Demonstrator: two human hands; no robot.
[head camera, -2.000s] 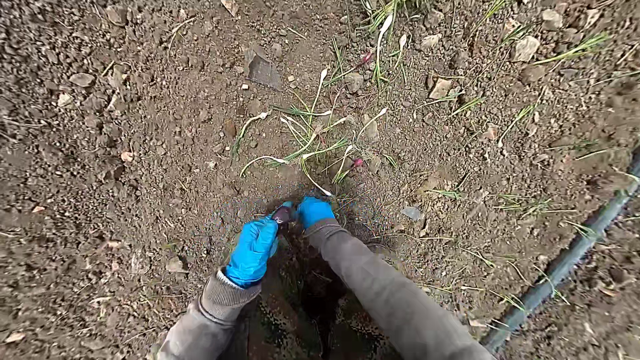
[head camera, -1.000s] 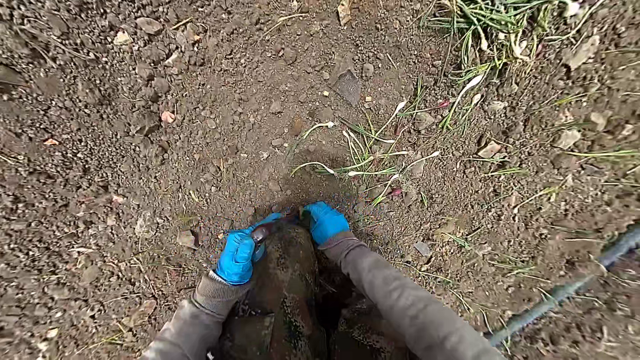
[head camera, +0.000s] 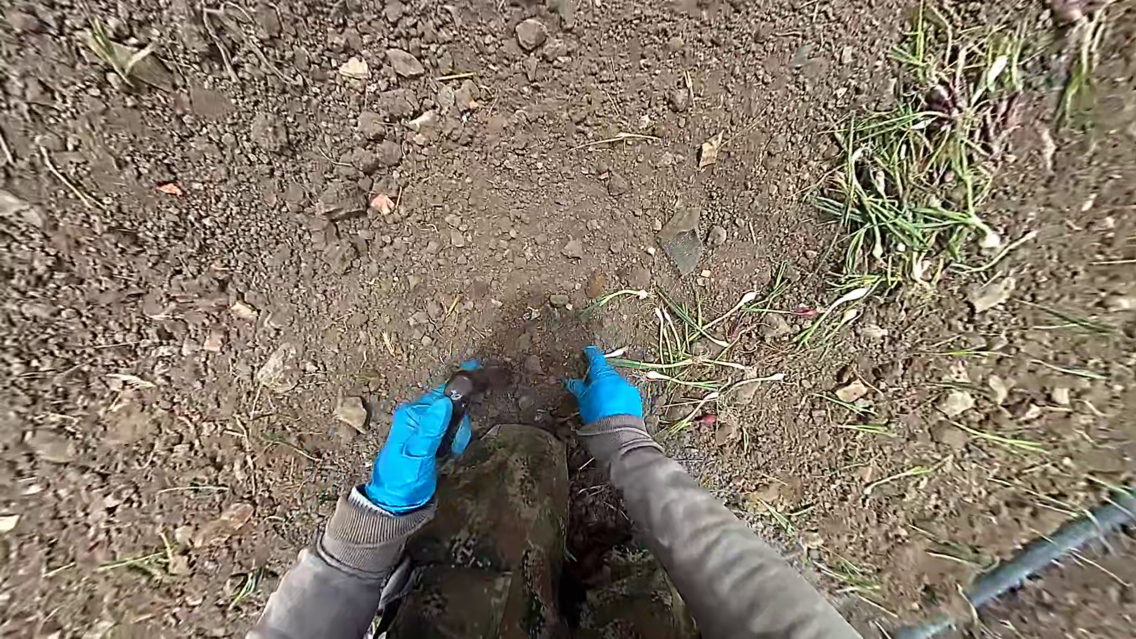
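My left hand (head camera: 415, 448), in a blue glove, grips the dark handle of a small hand tool (head camera: 461, 387) whose head is blurred against the soil. To its right, my right hand (head camera: 605, 389), also blue-gloved, is at the ground with its index finger and thumb apart; nothing shows between them. Beside its fingertips lie loose onion seedlings (head camera: 692, 362) with white bulbs and green leaves, a reddish bulb (head camera: 707, 420) among them. A larger pile of onion seedlings (head camera: 914, 195) rests farther off at the upper right.
Cloddy brown soil surrounds my hands. A flat grey stone (head camera: 682, 241) lies beyond the seedlings. A dark irrigation pipe (head camera: 1047, 555) crosses the lower right corner. My knee in camouflage trousers (head camera: 501, 497) is between my forearms.
My hands have moved apart, and the tool head now shows over the soil. The view has shifted, bringing the large seedling pile further into sight.
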